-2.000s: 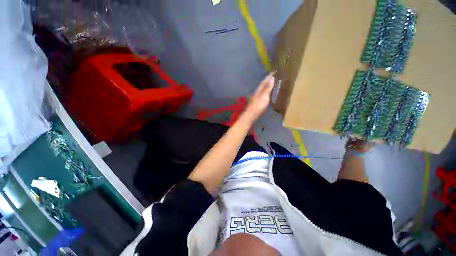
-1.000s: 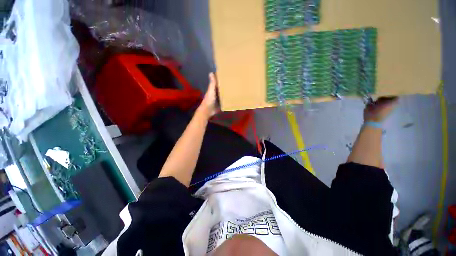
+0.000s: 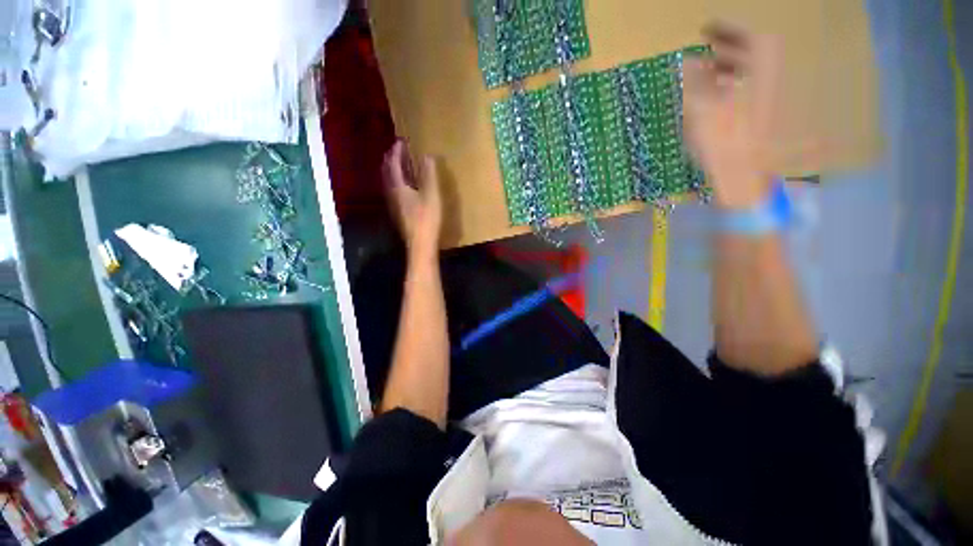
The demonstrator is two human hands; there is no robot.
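A brown cardboard sheet [image 3: 459, 107] carries green circuit boards [image 3: 576, 144] in rows, with thin pale wires along them. My left hand [image 3: 414, 192] is at the sheet's left edge near the close corner, its fingers around the edge. My right hand [image 3: 738, 123] is blurred, over the right end of the nearer board rows; its fingertips are unclear, and whether it holds a board cannot be told. A light blue strap [image 3: 760, 213] is on my right wrist, with a blue cord.
On the left is a green-topped bench [image 3: 320, 203] with a black mat [image 3: 261, 395], loose boards [image 3: 275, 219], a white crumpled piece [image 3: 160, 254] and a blue and white screw feeder [image 3: 133, 395]. White plastic bags [image 3: 181, 75] lie at its far end. A dark red object shows beside the sheet.
The cardboard sheet has moved left in view, close beside the bench, and covers much of the red object. My right hand has left the near edge and moved over the boards.
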